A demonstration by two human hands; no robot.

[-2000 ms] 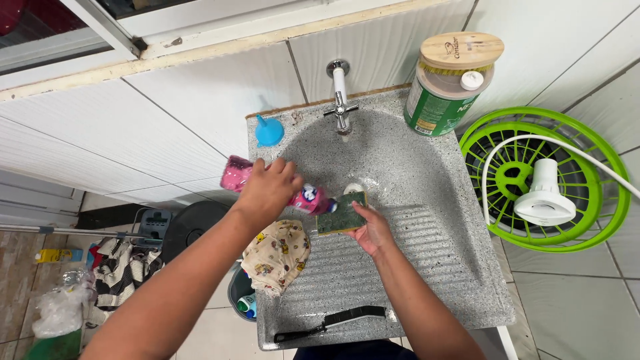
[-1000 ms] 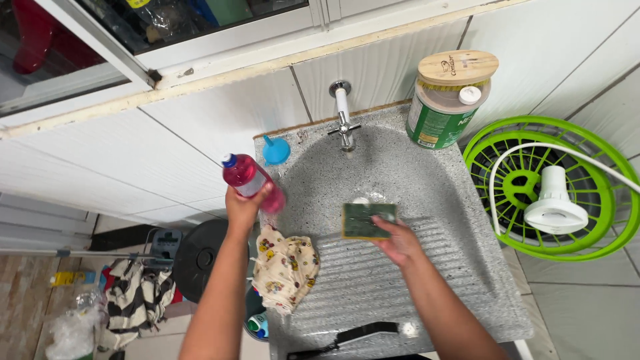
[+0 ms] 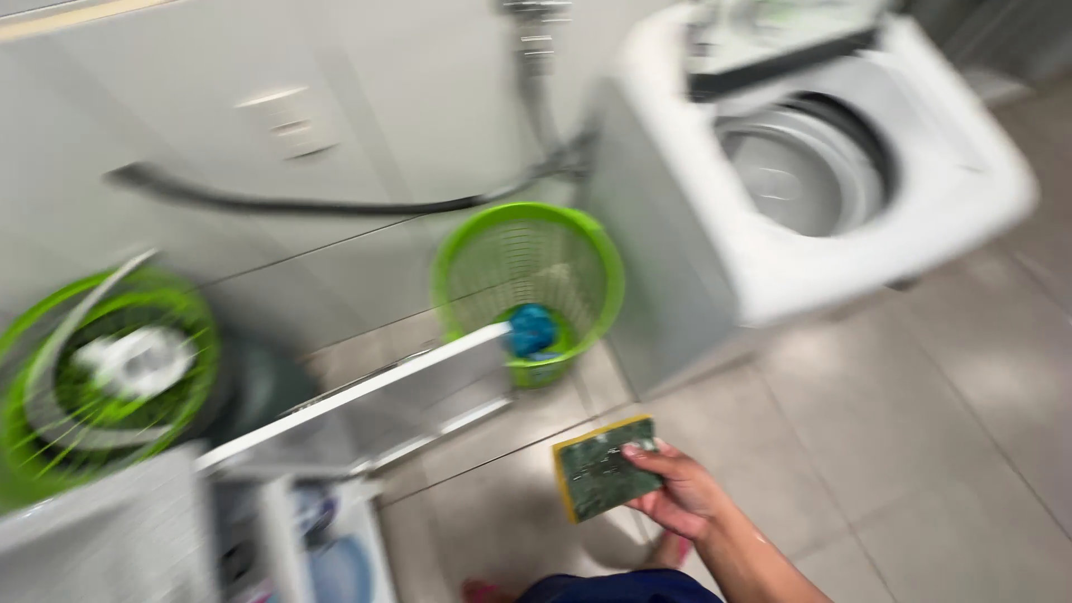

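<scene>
My right hand point(image 3: 678, 490) holds a green and yellow scouring sponge point(image 3: 607, 469) by its right end, low in the middle of the view and above the tiled floor. The green scouring side faces up and carries some white, foam-like spots. My left hand is out of view. Beyond the sponge stands a green plastic laundry basket point(image 3: 615, 285) with a blue item point(image 3: 532, 329) inside.
A top-loading washing machine point(image 3: 754, 276) with its lid raised stands at the right. An open white cabinet door point(image 3: 419, 394) juts out at the left, beside the sink's edge point(image 3: 109, 519). A green round plastic item point(image 3: 201, 327) stands farther left. A dark hose point(image 3: 335, 205) runs along the wall.
The view has swung far to the right, from the sink to the washing machine. My left hand, which held a pink bottle, has left the view. My right hand still holds the sponge.
</scene>
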